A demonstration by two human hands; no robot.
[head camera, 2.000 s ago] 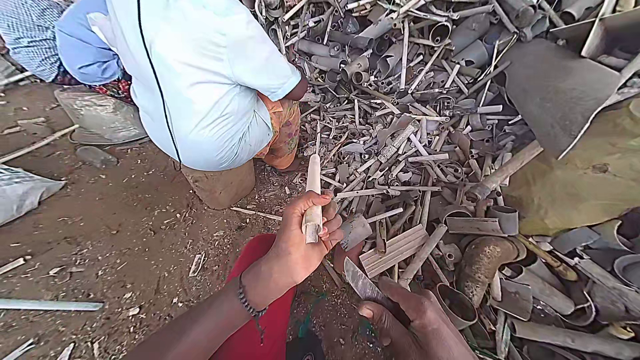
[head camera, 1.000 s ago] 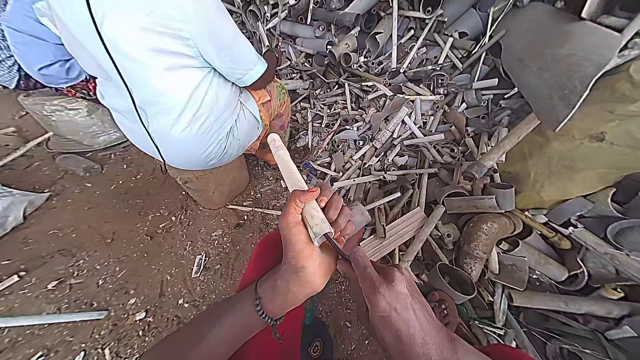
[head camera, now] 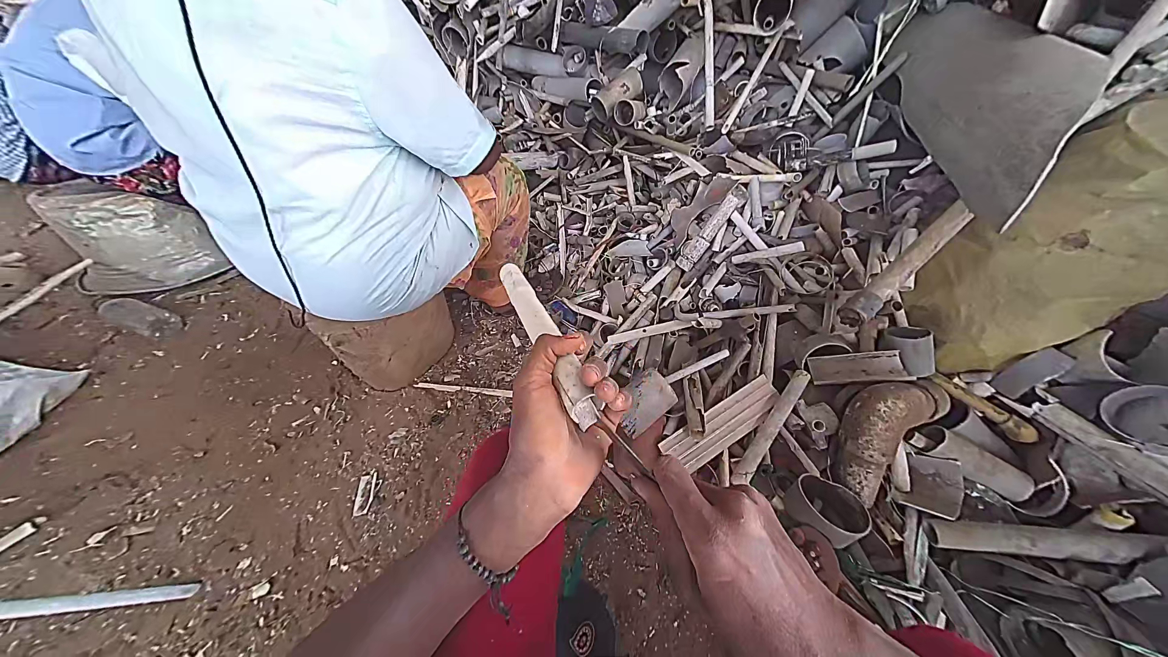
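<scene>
My left hand [head camera: 557, 424] is closed around a long pale piece of plastic pipe [head camera: 531, 306], whose rounded far end points up and to the left. Below the palm, the piece's near end meets a thin blade, seen nearly edge-on. My right hand [head camera: 730, 520] grips a knife [head camera: 627, 449] at that near end; its handle is hidden by the fingers. A beaded bracelet sits on my left wrist. Just beyond the left fingertips lies a curved grey pipe scrap [head camera: 649, 402].
A large heap of pipe offcuts [head camera: 693, 246] spreads ahead and right. A person in a light blue shirt [head camera: 301, 155] sits close ahead on a brown block [head camera: 388, 347]. At right lie a rusty elbow pipe [head camera: 881, 429] and a yellowish sheet [head camera: 1058, 265]. Chips litter the dirt ground [head camera: 274, 456].
Two seconds ago the knife blade was apart from the pale piece and seen broadside; now it is at the piece's near end. My right hand has moved up to my left hand.
</scene>
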